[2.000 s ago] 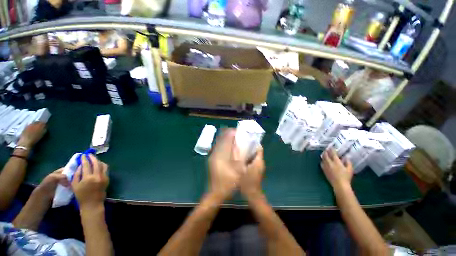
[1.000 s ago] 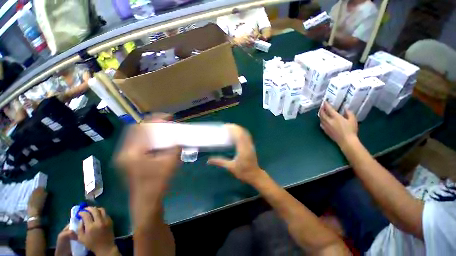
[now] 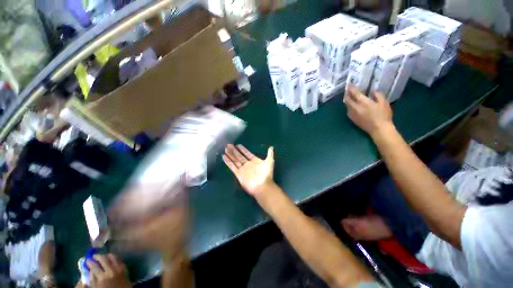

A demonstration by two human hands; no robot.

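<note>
My left hand is strongly blurred and holds a white carton, also blurred, raised above the bench. The carton slants up to the right, and its far end shows grey print. My right hand is open and empty, palm up with fingers spread, to the right of the carton and apart from it. A small white carton shows partly behind the held one. The left fingers are too blurred to make out.
A brown corrugated carton stands at back left. Packed white cartons stand at back right, with a neighbour's hand on them. A single carton and another neighbour's hand are at lower left, near black boxes.
The view has swung right. The held carton, lately level between both hands, now slants from my left hand. My right hand has come away from it and opened.
</note>
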